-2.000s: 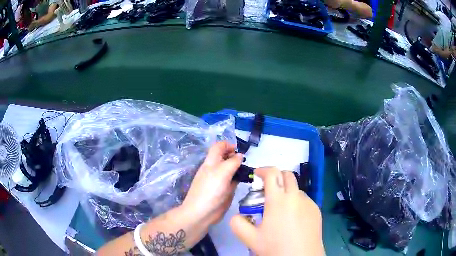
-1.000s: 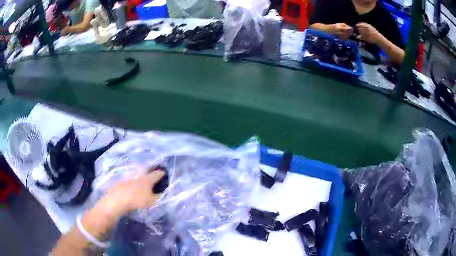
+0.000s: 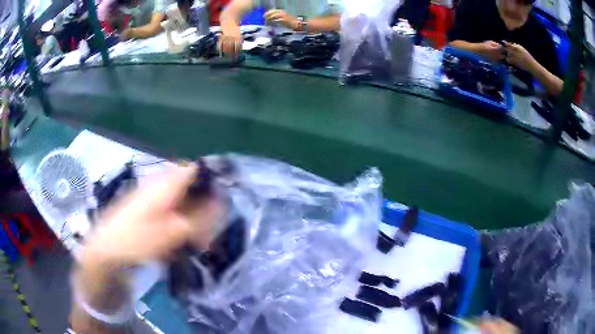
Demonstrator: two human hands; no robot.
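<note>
My left hand [image 3: 147, 225], strongly blurred, is at the left edge of the clear plastic bag [image 3: 280, 228], with dark pieces [image 3: 202, 182] at its fingers. Black pieces also show inside the bag. Several short black plastic pieces [image 3: 378, 297] lie on the white liner [image 3: 427, 258] of the blue tray [image 3: 471, 261]. My right hand [image 3: 499, 327] shows only as blurred fingers at the bottom edge, cut off by the frame, beside a thin pale yellow-green streak. What it holds is not visible.
A fuller clear bag of dark parts [image 3: 538, 267] stands right of the tray. A white fan [image 3: 62, 179] and a dark cabled bundle [image 3: 114, 186] are at left. The green conveyor [image 3: 293, 117] runs behind. People work opposite, near another blue tray [image 3: 473, 94].
The view has swung left. My left hand has moved toward the bag's left side with dark pieces. My right fingers have entered at the bottom. The black curved band no longer shows on the belt.
</note>
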